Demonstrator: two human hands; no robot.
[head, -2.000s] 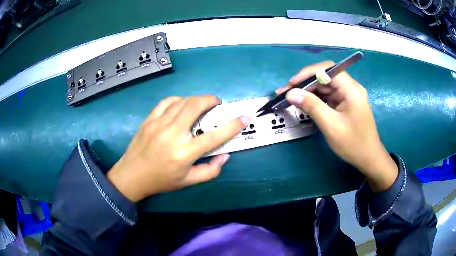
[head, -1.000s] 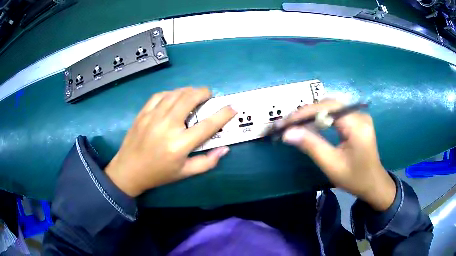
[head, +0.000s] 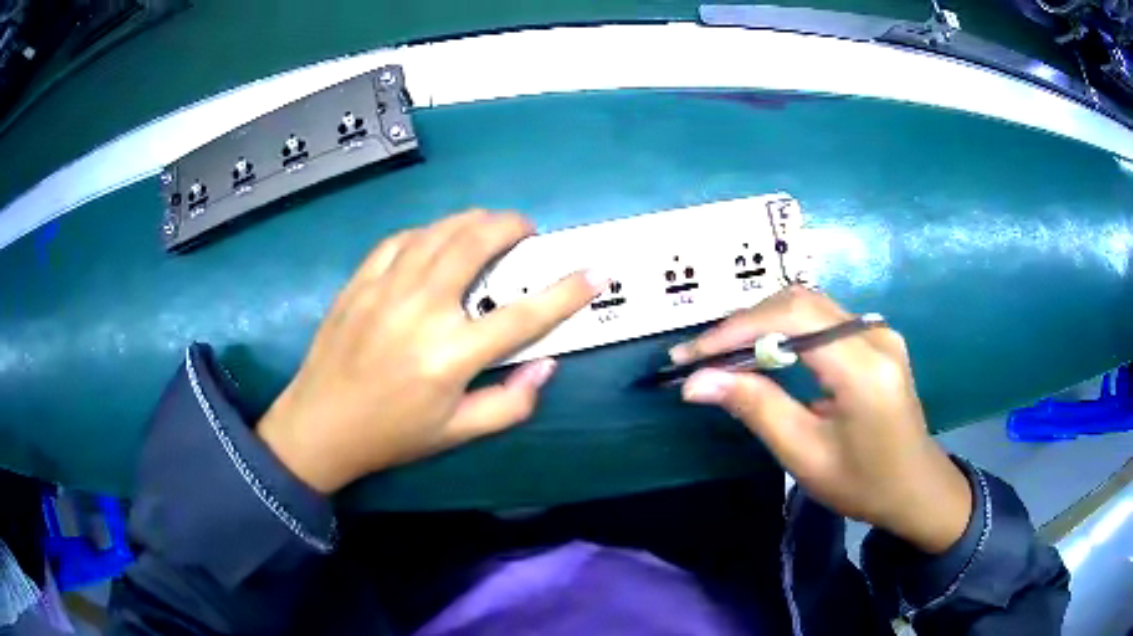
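Observation:
A silver-white fixture plate (head: 646,263) lies slightly tilted on the green surface, with small dark nests along it. My left hand (head: 416,342) holds its left end, index fingertip by a middle nest and thumb at the front edge; it covers part of the left nests. My right hand (head: 839,416) holds dark tweezers (head: 814,338) like a pen, just in front of the plate's right half. The tweezers' tip is blurred and points left over the green surface, apart from the plate. A whitish band or cover shows on the tweezers by the fingers.
A dark grey waiting fixture (head: 292,155) with four nests lies at the upper left, partly over the white band (head: 559,65). A thin guide rail (head: 820,25) lies beyond the band at the upper right. Blue stools (head: 1075,416) show below the surface at the right and left.
My right hand and the tweezers have moved from over the plate toward me, off its front edge, uncovering its right nests. My left hand still holds the left end.

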